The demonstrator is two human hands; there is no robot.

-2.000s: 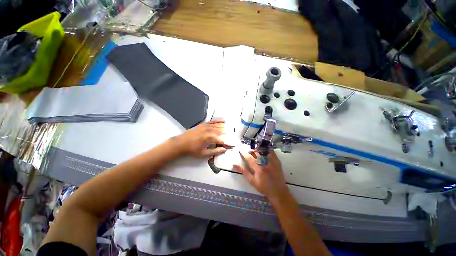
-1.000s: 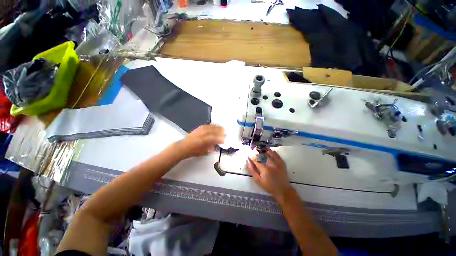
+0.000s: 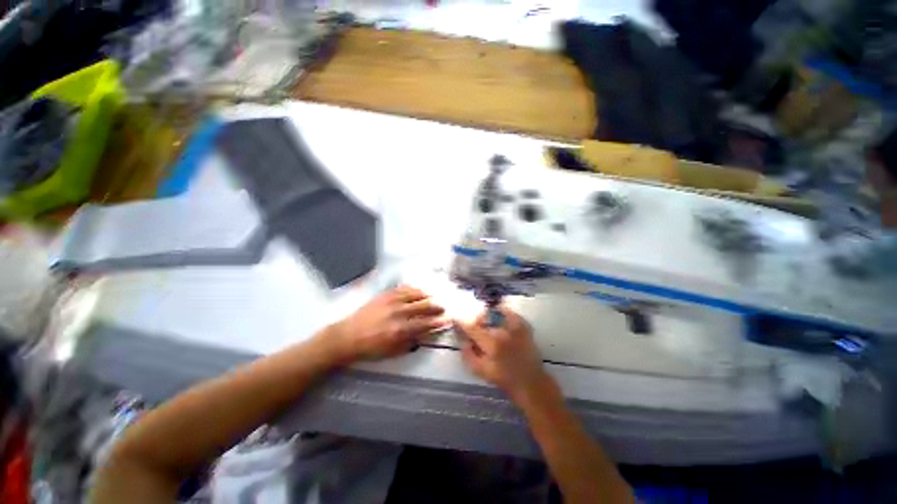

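The view is blurred. My left hand (image 3: 393, 323) lies palm down on the machine bed, left of the needle area, fingers close together. My right hand (image 3: 502, 346) is just below the presser foot and needle parts (image 3: 490, 292) of the white sewing machine (image 3: 649, 241). The fingertips of both hands nearly meet. Whether a small piece lies under or between them cannot be told. A dark grey pile of cut pieces (image 3: 329, 231) lies beyond my left hand. A light grey stack of cut pieces (image 3: 162, 231) lies farther left.
A yellow-green basket (image 3: 93, 148) with a dark bag stands at the left. A brown wooden board (image 3: 448, 79) and dark fabric (image 3: 634, 89) are behind the table. The table's grey front edge (image 3: 325, 394) runs below my forearms. Pale fabric (image 3: 256, 477) hangs below it.
The camera view has shifted. My left hand has come down from its raised position onto the bed, closer to the front edge. My right hand stays by the presser foot. A small dark item seen between the hands no longer shows.
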